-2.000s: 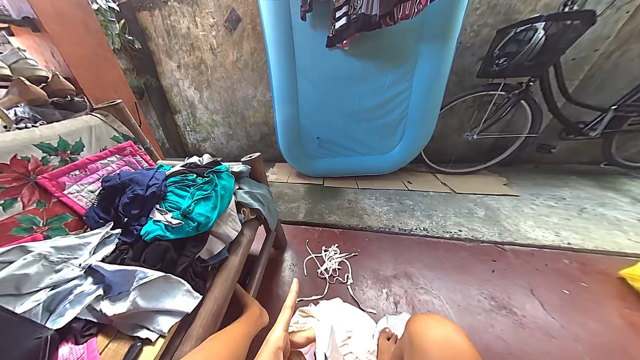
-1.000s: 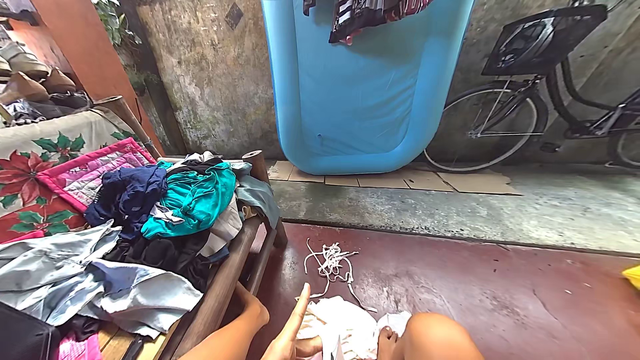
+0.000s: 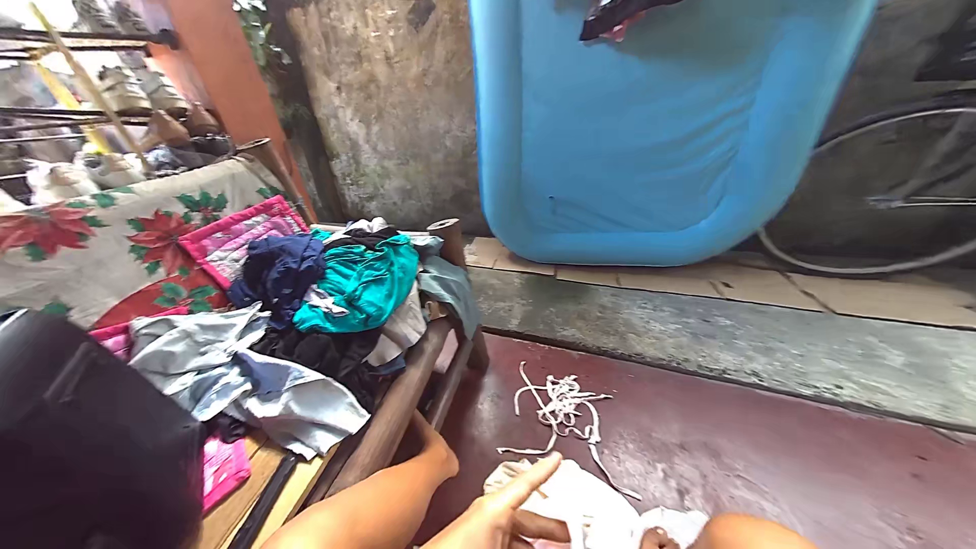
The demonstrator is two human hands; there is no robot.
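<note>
My left hand (image 3: pixel 503 512) is at the bottom centre, one finger stretched forward and the others curled at a white cloth (image 3: pixel 591 499). The cloth lies bunched between my bent knees and spreads toward the right one. A small patch of skin shows at the cloth's right part, beside my right knee; whether it is my right hand is unclear. Just beyond the cloth, a loose tangle of white fabric strips (image 3: pixel 563 400) lies on the red floor, with one strip trailing toward the cloth.
On the left, a wooden bench (image 3: pixel 396 408) carries piled clothes, including a teal garment (image 3: pixel 366 278), and a black object (image 3: pixel 91 442) stands nearby. Ahead, a blue inflatable pool (image 3: pixel 633 130) leans upright by the wall above flattened cardboard (image 3: pixel 671 282). A bicycle wheel (image 3: pixel 877 263) is at right; shoes fill a rack (image 3: pixel 84 114).
The view has swung left, bringing in more of the shoe rack and the black object. My left hand stays at the white cloth, and the strips remain on the floor.
</note>
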